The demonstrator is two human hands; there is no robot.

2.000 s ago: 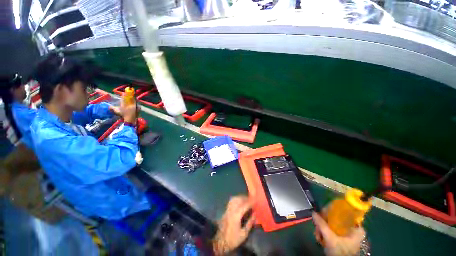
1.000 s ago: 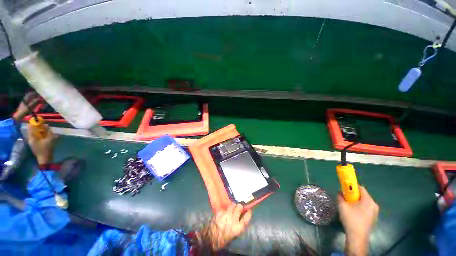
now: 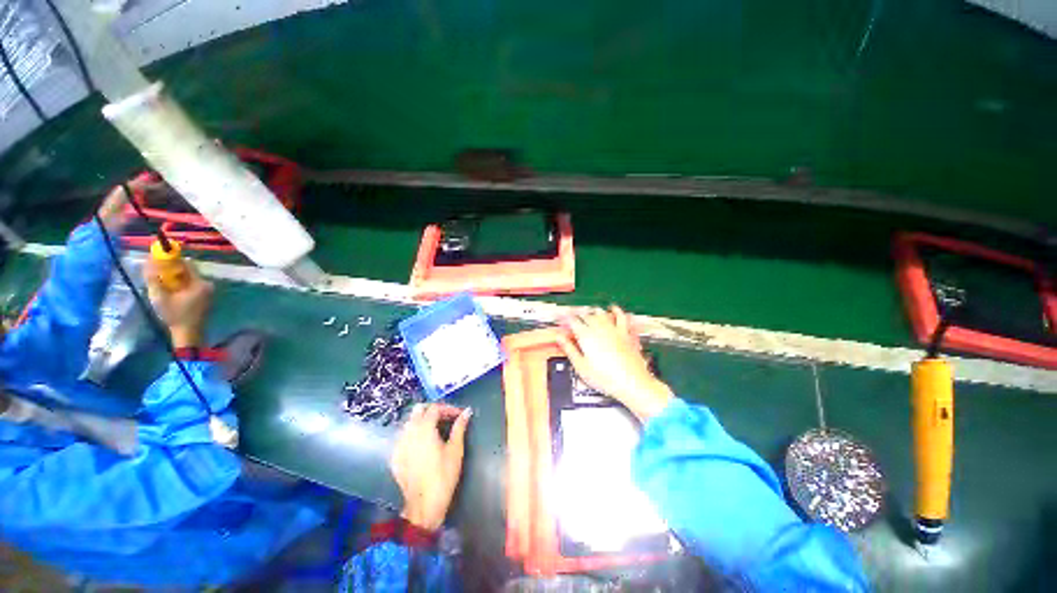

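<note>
An open tablet (image 3: 603,475) with a bright silver battery lies in an orange-red foam tray (image 3: 530,463) on the green bench. My right hand (image 3: 611,357) reaches over the tablet's far end and hides much of the circuit board; whether it holds anything small cannot be seen. My left hand (image 3: 429,463) is left of the tray, just below the dark pile of small parts (image 3: 383,382), fingers bent, with a dark spot between thumb and finger that is too small to name. A blue bin (image 3: 450,344) of white parts stands beside the pile.
A yellow electric screwdriver (image 3: 932,446) is upright at the right, unheld. A round screw dish (image 3: 833,480) lies left of it. Framed tablets (image 3: 496,276) sit on the conveyor behind a pale strip. A white tube (image 3: 209,174) hangs upper left. A blue-sleeved person works at the left.
My right hand has let go of the screwdriver and moved left over the tablet's far end. My left hand has left the tray's near edge for the parts pile. The tray now stands straighter.
</note>
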